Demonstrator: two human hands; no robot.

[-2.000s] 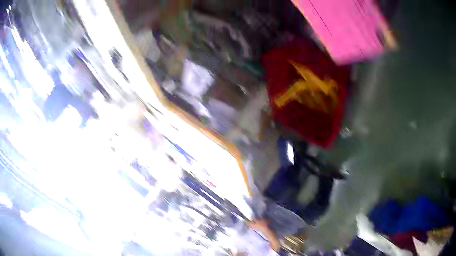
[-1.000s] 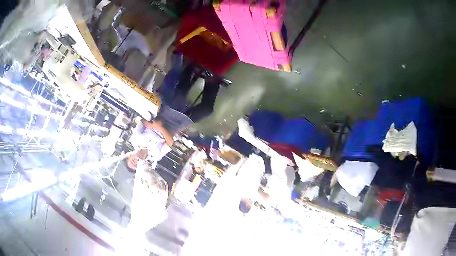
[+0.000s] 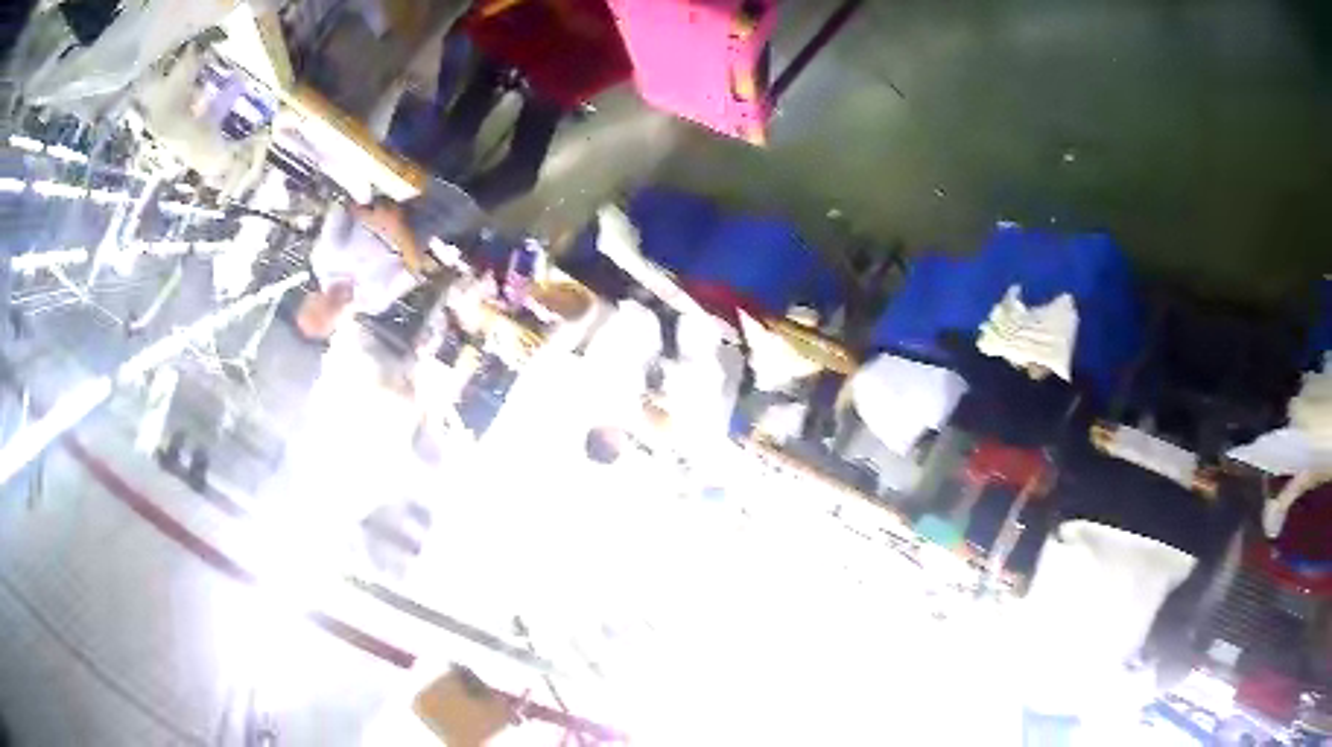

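Neither of my hands is in view. The picture is tilted, blurred and partly washed out by bright light. Nearest things I can make out are a bright pink box-like object (image 3: pixel 694 59) at the top middle and a dark red container (image 3: pixel 563 51) beside it on the left. No work piece held by a hand of mine shows.
A person in pale clothing (image 3: pixel 358 256) is at the left, with an arm showing. Blue bins or cloths (image 3: pixel 1008 292) stand on the dark green floor (image 3: pixel 935 132). White cloth (image 3: pixel 1030 329) lies on one. Long ceiling lights (image 3: pixel 161 382) run at the left.
The view has swung, so the pink object, red container and person moved toward the upper left. More blue and white items came in at right. No hand has appeared.
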